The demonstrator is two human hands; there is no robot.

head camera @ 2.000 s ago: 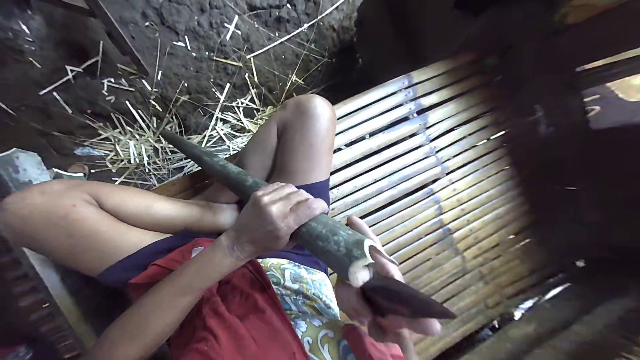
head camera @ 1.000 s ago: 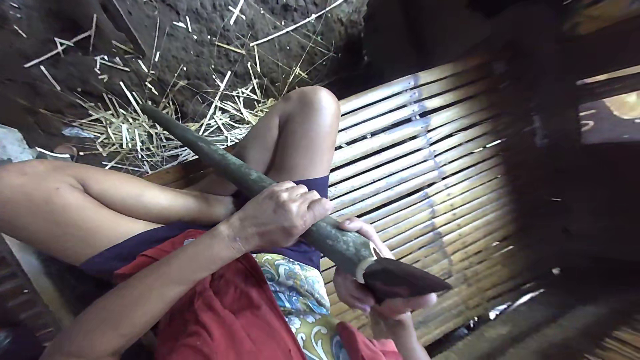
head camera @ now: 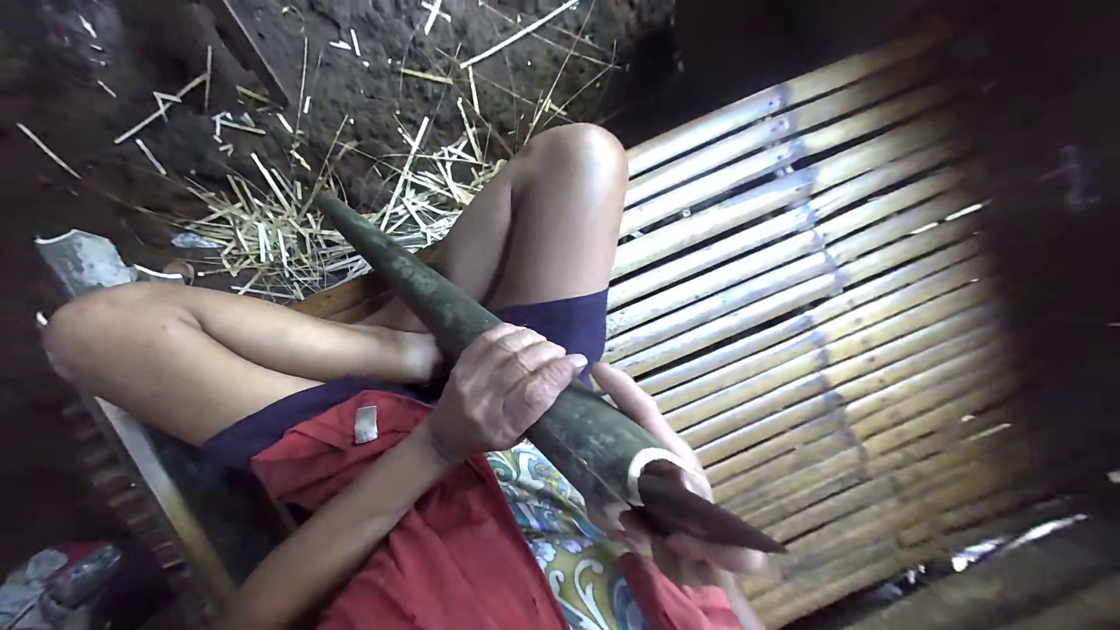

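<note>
A long green bamboo pole (head camera: 420,284) lies diagonally across my lap, its thin end over the straw-like strips. My left hand (head camera: 507,385) is closed over the top of its middle. At the near, thicker end, a pale cut rim shows, and a dark, pointed, blade-like piece (head camera: 713,516) sticks out beyond it. Whether that piece is a knife or part of the bamboo I cannot tell. My right hand (head camera: 669,472) wraps this end from the side and below, with fingers under the dark piece. Part of the right hand is hidden by the pole.
Beneath and right of my legs is a bamboo slat platform (head camera: 744,289). Thin pale strips (head camera: 271,227) lie heaped on the dark ground (head camera: 367,96) beyond my feet. Another bamboo piece (head camera: 87,262) stands by my left knee. A patterned cloth (head camera: 577,569) lies on my lap.
Both hands keep their hold on the bamboo pole, in nearly the same places. The pole has shifted only slightly.
</note>
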